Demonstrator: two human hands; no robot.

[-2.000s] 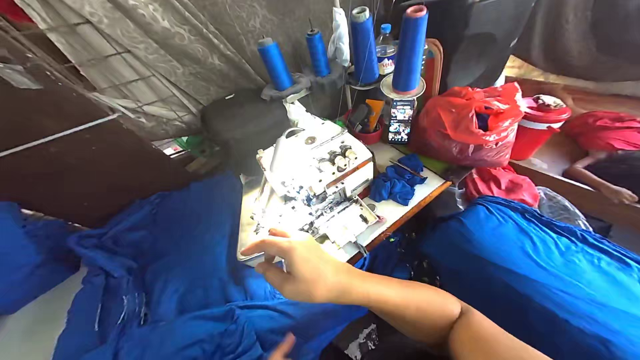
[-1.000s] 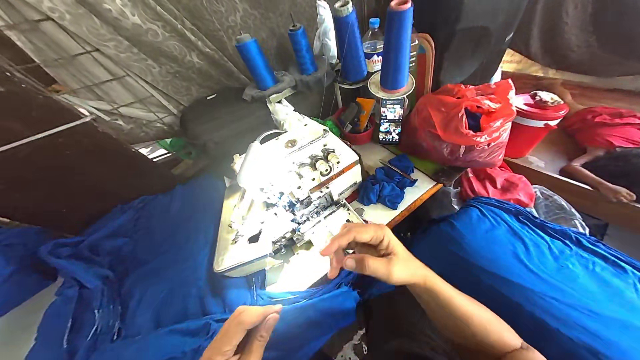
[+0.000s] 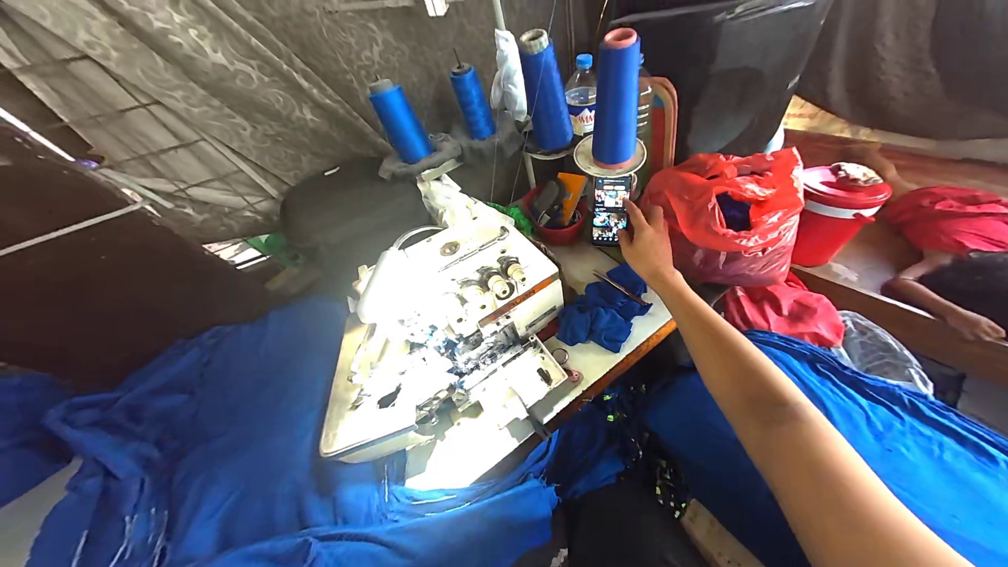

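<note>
My right hand (image 3: 647, 242) reaches to the smartphone (image 3: 611, 211), its fingertips at the right edge of the lit screen; it does not grasp the phone. The phone leans upright behind the machine table, below a tall cone of blue thread (image 3: 617, 98). To the left stands a white overlock sewing machine (image 3: 465, 315) under a bright lamp, with its front cover swung out. Tweezers (image 3: 622, 288) lie on crumpled blue cloth scraps (image 3: 602, 319) between the machine and my forearm. My left hand is out of view.
Blue fabric (image 3: 236, 441) spreads left and below the machine; more blue fabric (image 3: 850, 417) lies at right. A red plastic bag (image 3: 728, 216) and a red cooler jug (image 3: 836, 213) stand beyond my arm. Another person's arm (image 3: 937, 303) rests at far right. A red cup (image 3: 561, 224) holds tools.
My right hand has moved from in front of the machine up to the phone. My left hand, seen low in the frame one second ago, has left the view.
</note>
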